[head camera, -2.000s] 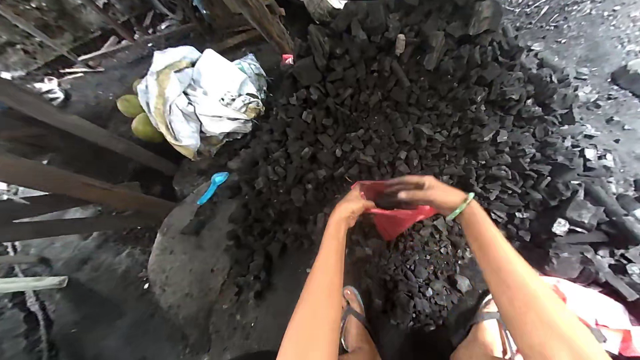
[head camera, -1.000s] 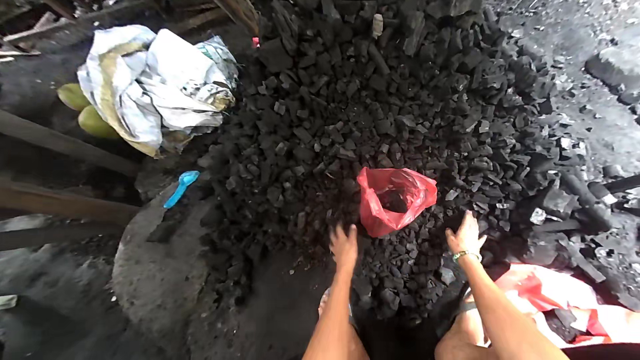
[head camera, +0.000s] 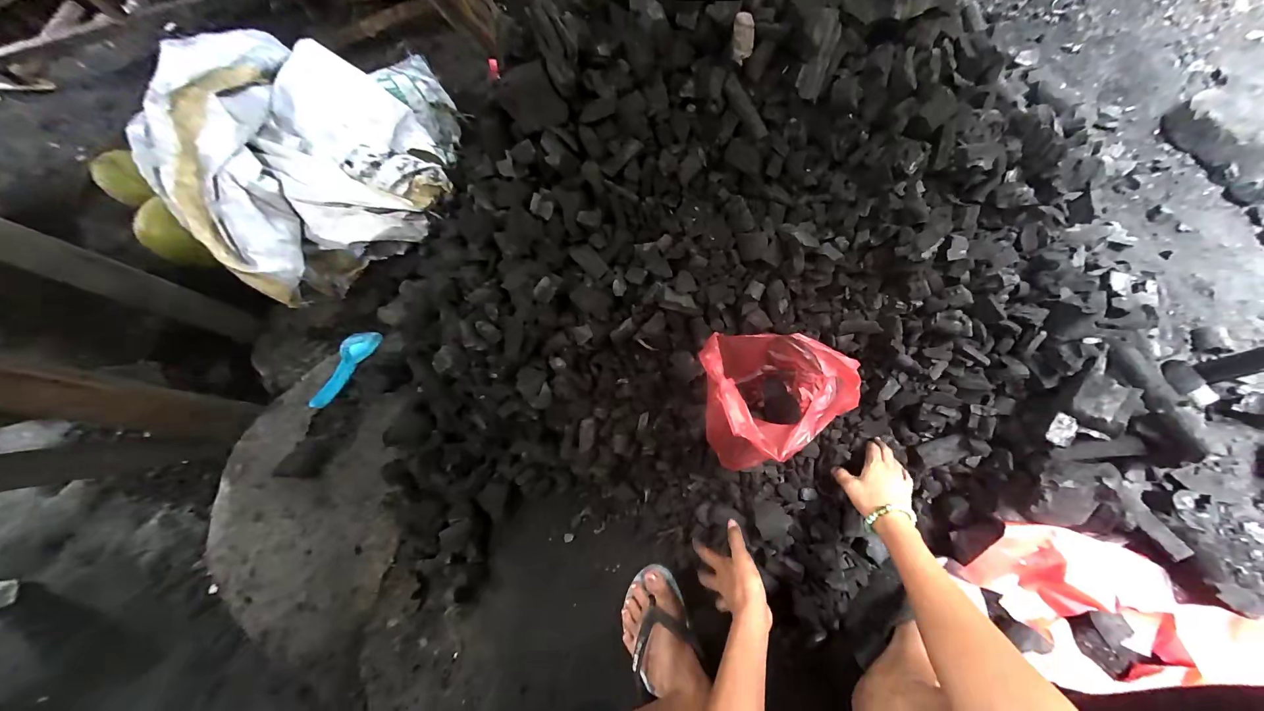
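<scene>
A red plastic bag (head camera: 736, 434) stands with its mouth wide apart on a heap of charcoal pieces (head camera: 632, 267), and dark charcoal shows inside it. Just below the bag, my left hand (head camera: 736, 578) is over the near edge of the heap, fingers spread, with nothing seen in it. My right hand (head camera: 877, 486), with a beaded bracelet at its wrist, is at the lower right of the bag, apart from it. Its fingers are spread over the charcoal, and no piece shows in its grip.
White woven sacks (head camera: 336, 168) lie crumpled at the upper left beside green fruits (head camera: 168, 232). A blue plastic spoon (head camera: 346, 367) rests by a flat round stone (head camera: 286, 533). Wooden beams (head camera: 118, 395) stand at the left. Red and white bags (head camera: 1076, 592) with charcoal lie at the lower right.
Two seconds ago both hands were at the red bag; they have let go of it, and it now stands on the heap. Since one second ago my left hand has moved down, away from the bag.
</scene>
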